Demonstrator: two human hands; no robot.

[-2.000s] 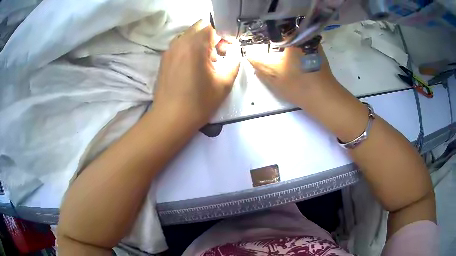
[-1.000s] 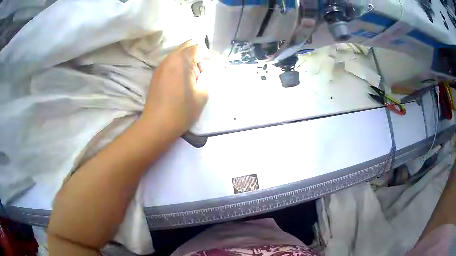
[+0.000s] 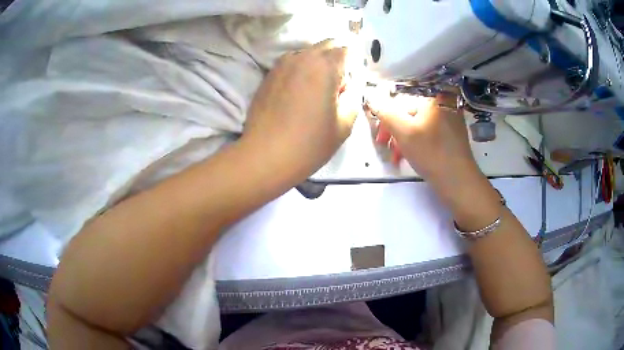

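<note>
White garment fabric (image 3: pixel 157 96) lies in large folds left of the needle and runs under my left hand. My left hand (image 3: pixel 301 109) presses on its edge beside the needle, fingertips lost in glare. The sewing machine (image 3: pixel 438 41) overhangs the work, white with a blue stripe. My right hand (image 3: pixel 427 133) is at the needle area, fingers bent, fingertips washed out by the light; whether it holds anything cannot be told. The presser foot area is too bright to make out.
Thread snips (image 3: pixel 545 169) lie on the table at the right. A ruler strip (image 3: pixel 342 287) runs along the table's front edge, with a brown patch (image 3: pixel 368 257) behind it. A round grey knob (image 3: pixel 483 128) hangs right of my right hand. More cloth hangs at lower right.
My right hand was at the needle, was away at the lower right one second ago, and is back at the needle. The view has shifted; my left hand stays on the fabric.
</note>
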